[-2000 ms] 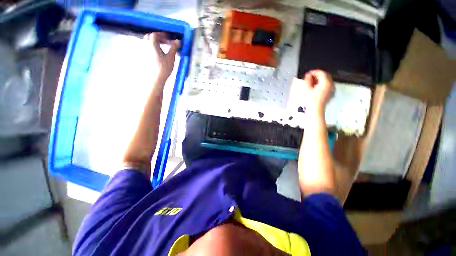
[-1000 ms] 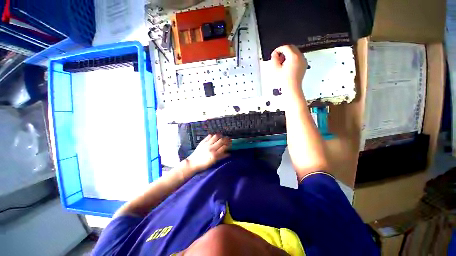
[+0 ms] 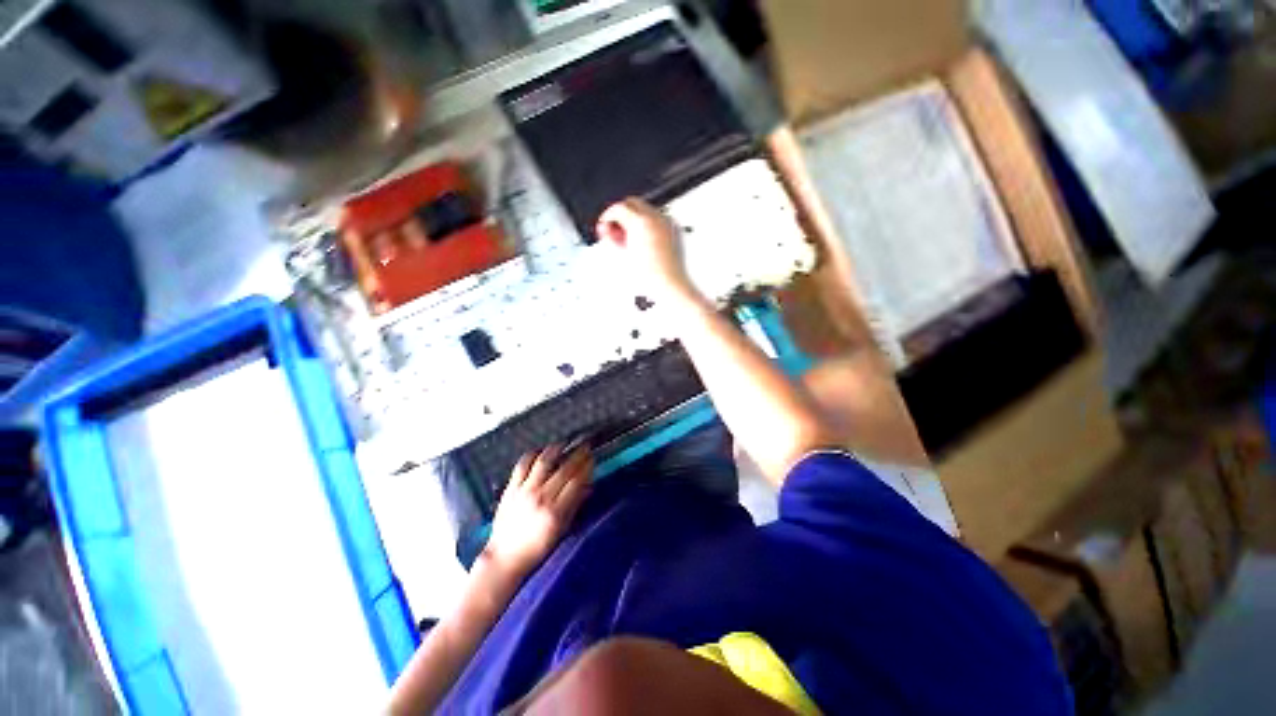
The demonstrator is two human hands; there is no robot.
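My left hand (image 3: 546,492) rests with its fingers spread on the left part of the black keyboard (image 3: 585,409), at the bench edge. My right hand (image 3: 641,241) is curled beside the lower edge of the large dark pad (image 3: 623,126); whether its fingers hold anything cannot be told. The orange-red fixture (image 3: 396,274) lies at the upper left of the perforated plate, with black parts (image 3: 448,214) in it, blurred. One loose black part (image 3: 480,347) lies on the plate between fixture and keyboard.
A blue tray (image 3: 325,445) with a white bottom stands at left. A white spotted board (image 3: 749,231) lies right of my right hand. An open carton (image 3: 1029,182) with a printed sheet stands at right. A blurred round machine part (image 3: 315,91) hangs above the fixture.
My left hand has gone from the blue tray's far edge to the keyboard. My right hand stays near the dark pad. The camera view has turned and blurred.
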